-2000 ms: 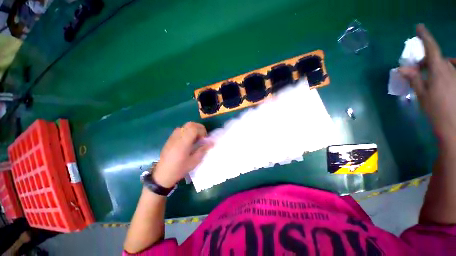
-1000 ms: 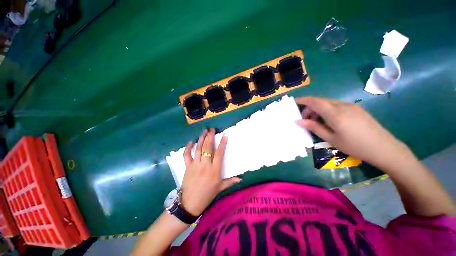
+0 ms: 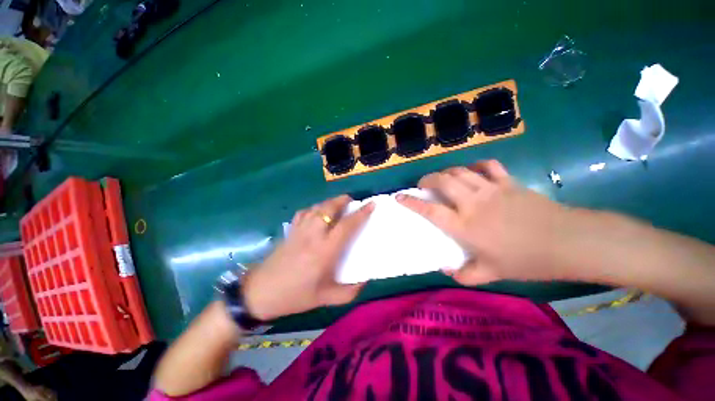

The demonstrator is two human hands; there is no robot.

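My left hand (image 3: 302, 262) and my right hand (image 3: 509, 227) hold the white film sheets (image 3: 398, 241) from both ends, in front of my shirt. The thumbs lie on the top face, and parts of the sheets are hidden under the hands. Just beyond the hands lies the orange-brown five-cavity fixture (image 3: 398, 162), slightly tilted, with a black watch unit (image 3: 410, 134) in each cavity. Both hands are slightly blurred.
Red-orange gridded crates (image 3: 74, 266) stand at the left. A curled white waste liner (image 3: 640, 133) and a clear film scrap (image 3: 564, 64) lie on the green bench (image 3: 259, 94) at the right. Another person's sleeve (image 3: 19, 66) shows at the upper left.
My right hand came from the waste liner at the right to the sheets' right end. Both hands now grip the sheets. The black-and-yellow card is no longer visible. The view shifted slightly.
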